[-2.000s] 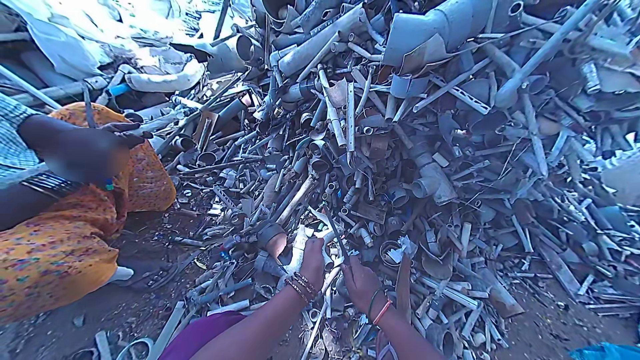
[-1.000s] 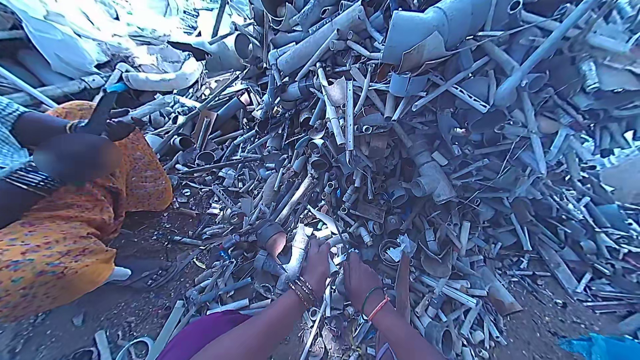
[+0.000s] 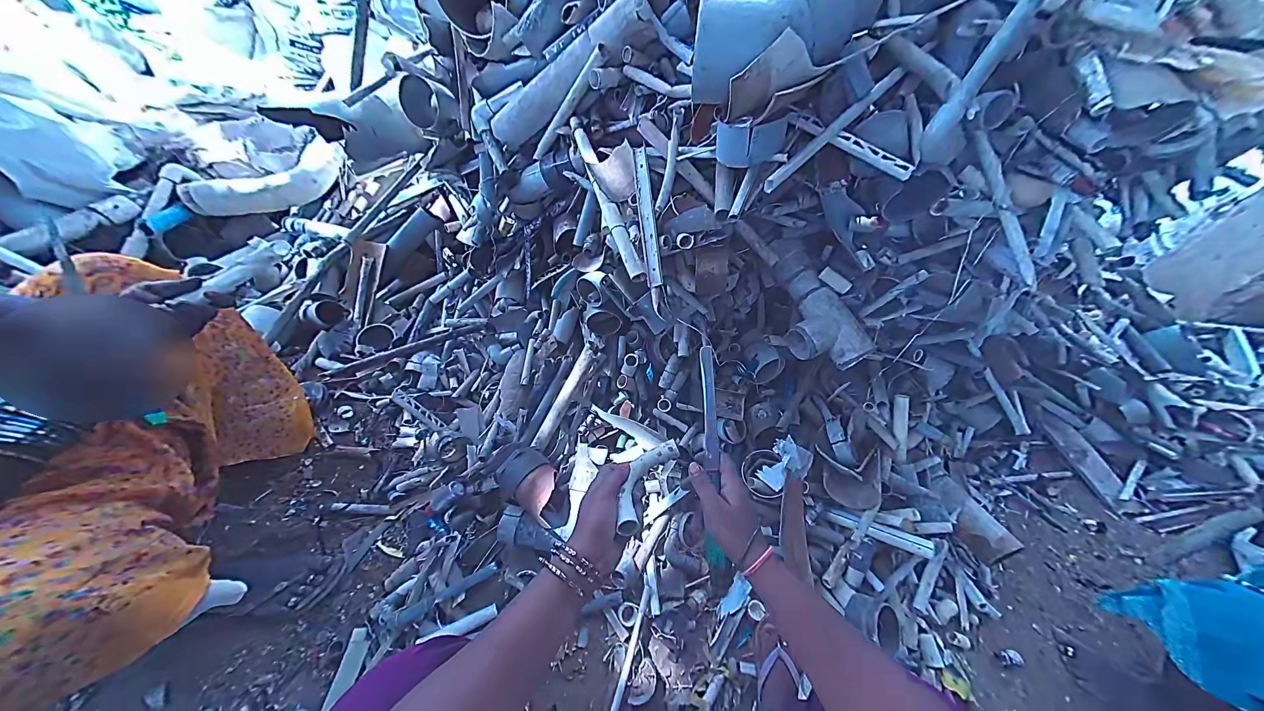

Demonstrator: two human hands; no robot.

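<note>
My left hand is closed around a short, pale, bent plastic pipe fitting. To its right, my right hand grips a long, narrow metal tool that points up and away from me; whether it is a blade or a bar cannot be told. A little of something green shows below that palm. The two hands are apart, low over the scrap pipes. Just left of my left hand lie a wide grey pipe piece with a reddish inside and a white plastic piece.
A high heap of broken grey plastic pipes rises in front. At the left, a person in orange patterned cloth sits close by. White sacks lie at the upper left, a blue sheet at the lower right.
The tool in my right hand, earlier tilted toward the left hand, now points up the heap. My hands have moved apart. The other person's hands have shifted.
</note>
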